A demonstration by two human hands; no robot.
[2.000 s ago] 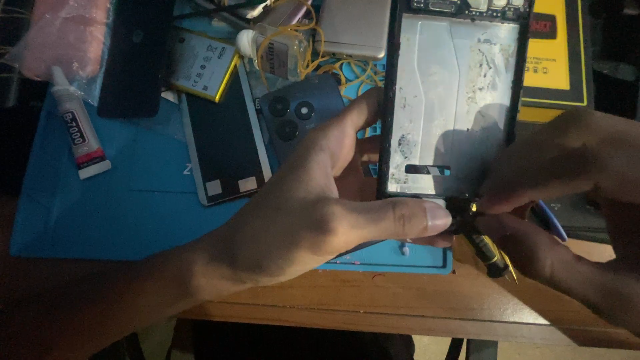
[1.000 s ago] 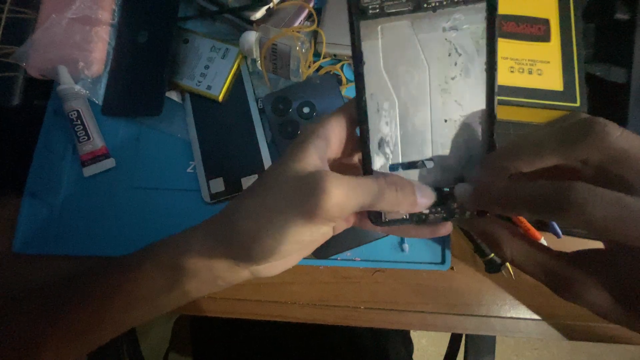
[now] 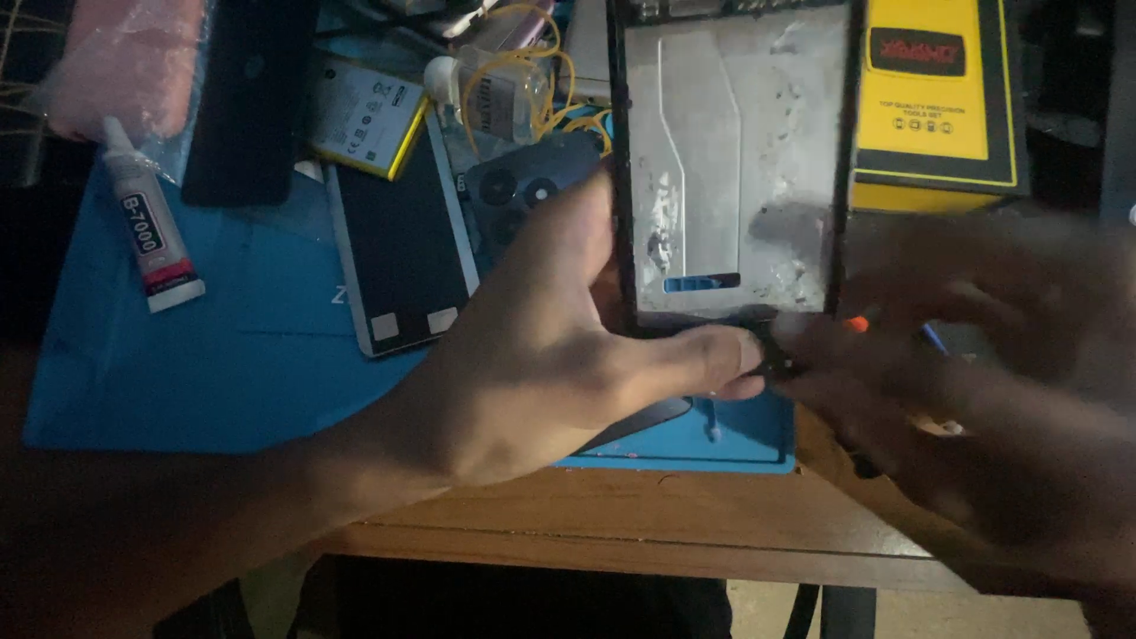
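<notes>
My left hand (image 3: 568,355) holds an opened smartphone frame (image 3: 781,115) upright in view, its thumb across the lower edge and its fingers behind. The frame's inner metal plate is bare and smudged, with a short slot near the bottom through which blue shows; circuit parts line its top edge. My right hand (image 3: 958,364) is blurred and dark, its fingertips at the frame's lower right corner beside the left thumb. Whether those fingertips pinch a small part cannot be told. A bit of orange and a bit of blue show around the right hand, mostly hidden.
A blue work mat (image 3: 222,382) lies on the wooden table (image 3: 621,515). On its left are a glue tube (image 3: 151,222), a phone battery (image 3: 364,115), a phone screen (image 3: 399,240) and a dark phone back (image 3: 524,182). Beyond stand a clear bottle (image 3: 501,93) and a yellow tool-set box (image 3: 932,98).
Between two and one seconds ago the phone frame moved left with my left hand. The black-and-gold tool seen below my right hand earlier is now mostly covered by that hand.
</notes>
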